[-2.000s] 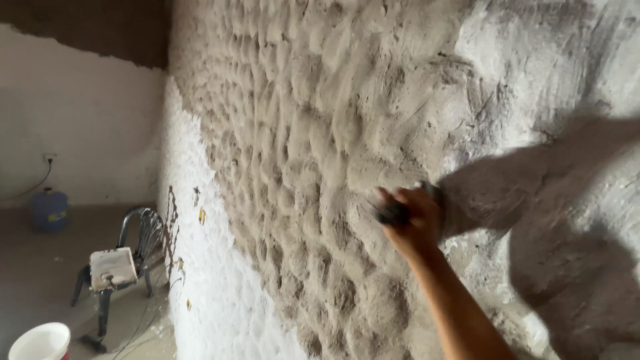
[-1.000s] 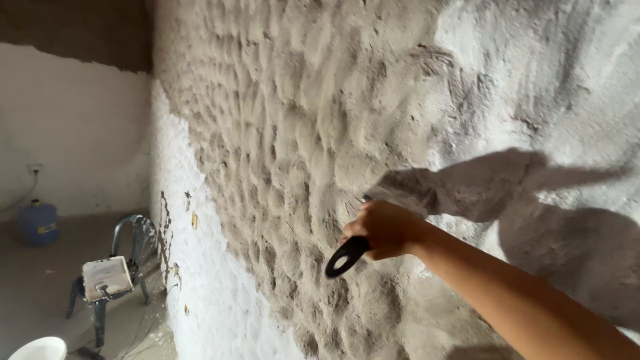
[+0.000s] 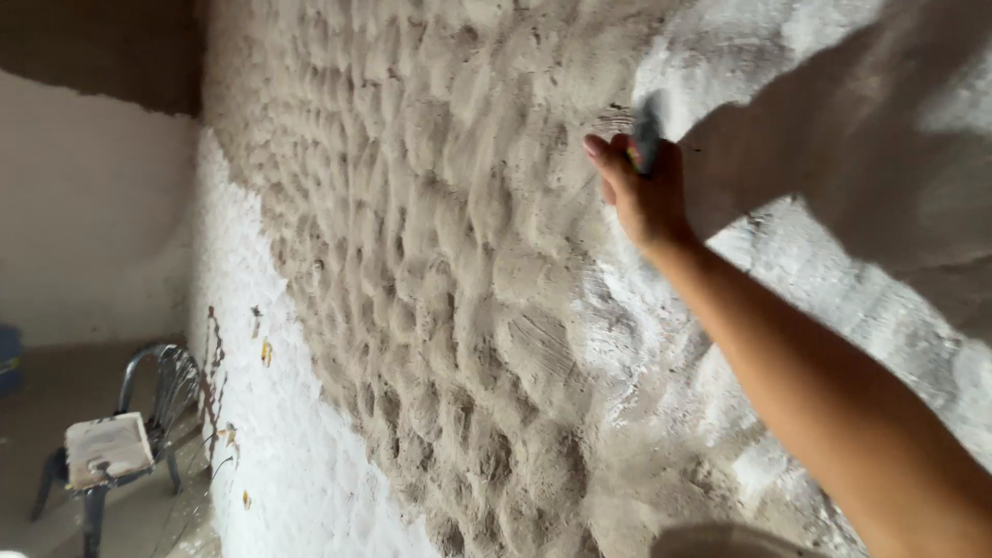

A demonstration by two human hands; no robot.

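My right hand (image 3: 639,182) is closed around the handle of a dark tool (image 3: 649,128), blurred, perhaps a scraper or brush; its working end cannot be made out. The hand is at the upper right, close against a rough wall of dimpled grey-brown plaster (image 3: 434,232). Beside it, the wall's right part (image 3: 721,62) is whitish and streaked, with a dark shadow of the arm across it. Short scratch lines mark the plaster just left of the tool. My left hand is not in view.
A dark plastic chair (image 3: 93,504) stands at the lower left with a whitish, stained square container (image 3: 108,446) on its seat. A blue container (image 3: 8,360) is at the left edge. White paint (image 3: 287,465) covers the wall's lower left, where a cable and small yellowish marks show.
My right hand has moved up the wall with the tool in it, from the lower middle to the whitish edge at the upper right. The view has shifted somewhat.
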